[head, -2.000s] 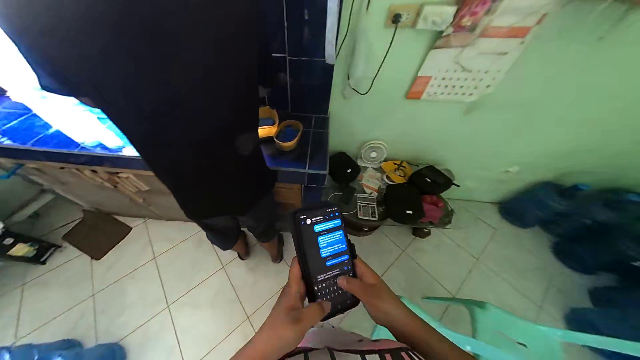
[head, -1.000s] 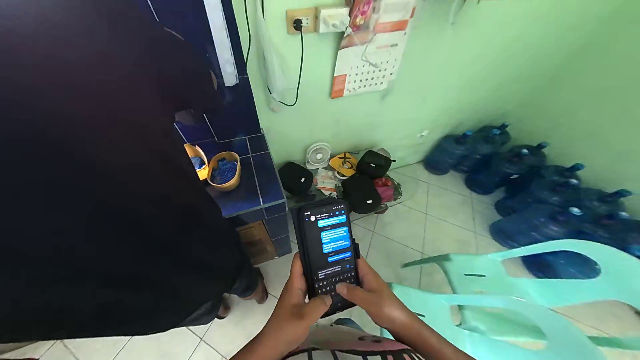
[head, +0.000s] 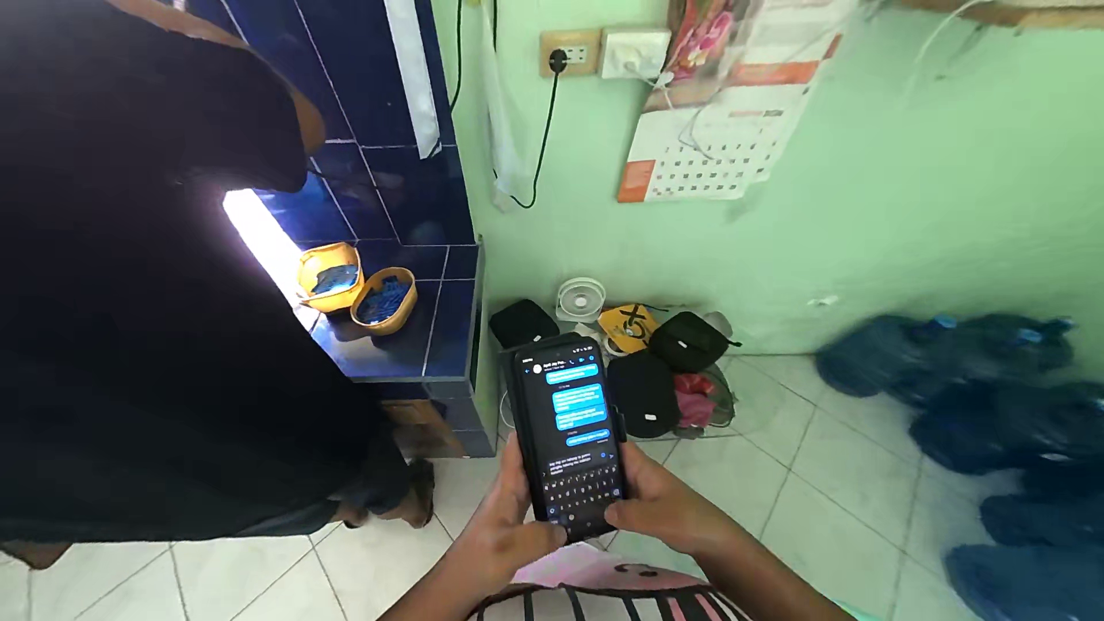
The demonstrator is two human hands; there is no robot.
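Observation:
A black smartphone [head: 573, 435] is held upright between both my hands, its screen lit with a chat and an on-screen keyboard. My left hand [head: 509, 526] grips the phone's lower left side, its thumb at the bottom corner of the screen. On the lower right side, my right hand [head: 660, 500] holds the phone with its thumb over the keyboard's edge. Beyond the phone, on the floor against the wall, lie black bags or caps [head: 642, 392], a small white fan [head: 580, 299] and a yellow item [head: 630, 327].
A person in dark clothing [head: 172, 328] stands close at the left, beside a blue tiled counter [head: 448, 328] with two yellow tubs [head: 385, 301] holding blue pieces. A socket [head: 569, 53] and a calendar [head: 707, 155] are on the green wall. Several blue water jugs [head: 992, 423] stand at right.
The view has swung to the right since the oldest frame. My hands keep hold of the phone. The green plastic chair seen at the lower right earlier is now almost wholly out of view.

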